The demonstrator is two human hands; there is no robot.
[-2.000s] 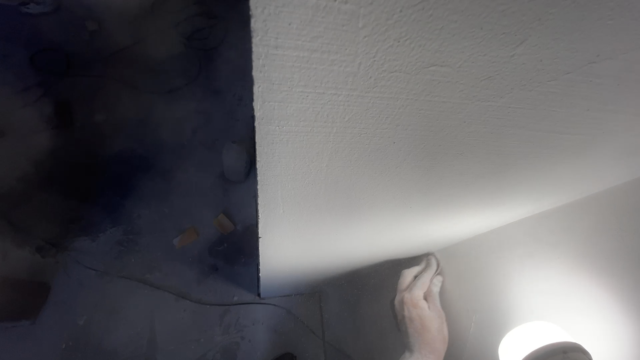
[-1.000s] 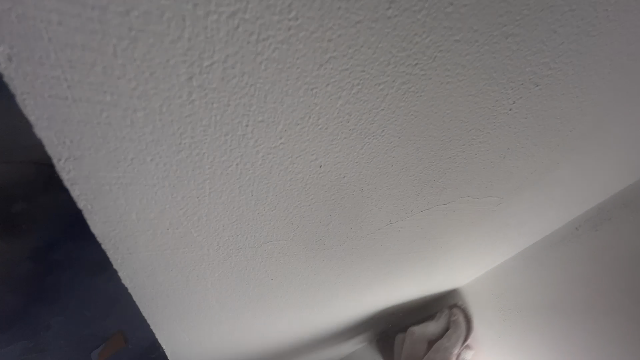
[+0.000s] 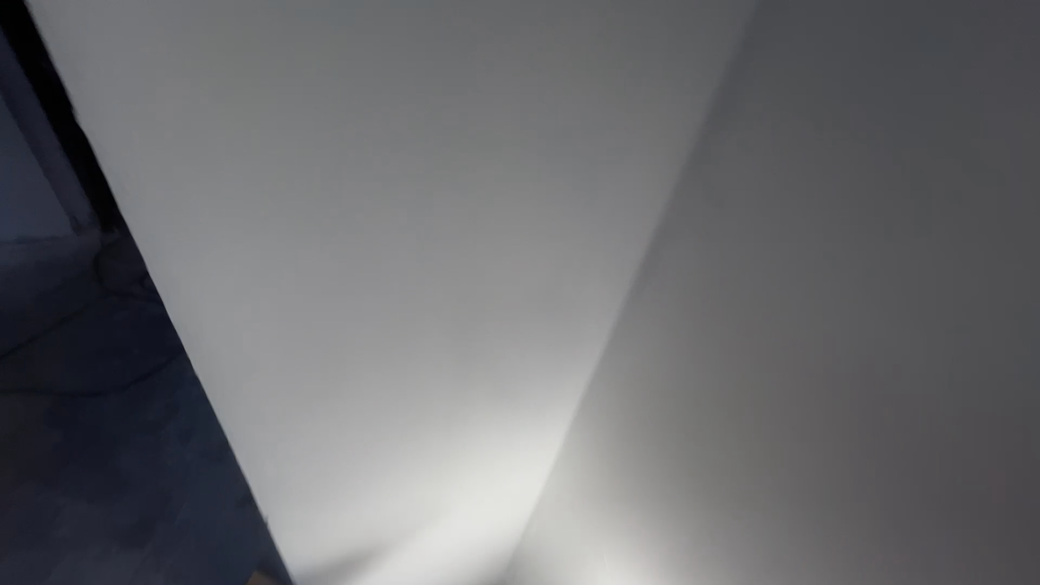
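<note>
Neither my left hand nor my right hand shows in the head view at this moment, so what they hold or touch is hidden. A pale plastered wall (image 3: 406, 244) fills the middle of the view. It meets a second, greyer wall surface (image 3: 829, 284) along a slanting inside corner. Bright light falls low on both surfaces near that corner, and a soft shadow lies at the bottom of the pale wall.
Past the wall's left edge lies a dark floor (image 3: 106, 479) with a thin cable (image 3: 89, 393) across it. A small tan piece (image 3: 260, 578) shows at the bottom, beside the wall's edge.
The hand seen low in the corner in both earlier frames is out of view now. The view has swung, and more of the right-hand wall surface shows.
</note>
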